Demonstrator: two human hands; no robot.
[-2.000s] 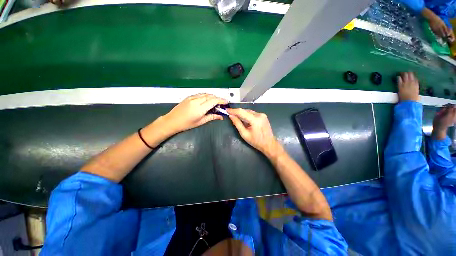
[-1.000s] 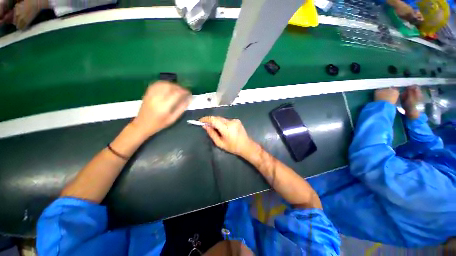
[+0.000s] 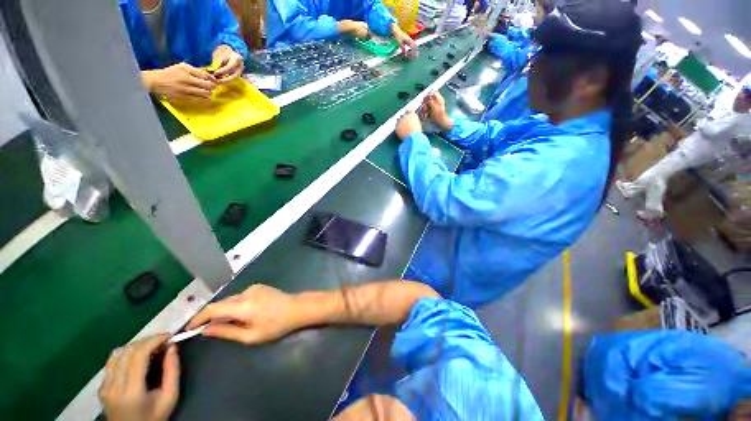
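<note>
My right hand (image 3: 251, 316) is at the worktop's near left, beside the foot of the grey post, and pinches a slim white stick (image 3: 188, 334). The stick's tip points at my left hand (image 3: 138, 380), which is curled at the lower left by the belt's white edge rail. A dark patch shows between its thumb and fingers; I cannot tell whether it is a part or shadow. A black plastic part (image 3: 142, 287) lies on the green belt beyond my hands. Another black part (image 3: 234, 214) lies on the belt right of the post, with several more farther along.
The grey post (image 3: 156, 156) slants up from the rail. A black smartphone (image 3: 347, 238) lies on the worktop (image 3: 288, 362). A person in a blue smock (image 3: 510, 197) works on the right. Across the belt are a yellow tray (image 3: 222, 115), clear blister trays (image 3: 329, 74) and a clear bag (image 3: 70, 177).
The view has swung right, showing more of the line and room. My left hand, earlier near a black part at the belt edge, is now at the stick's tip. My right hand still holds the stick.
</note>
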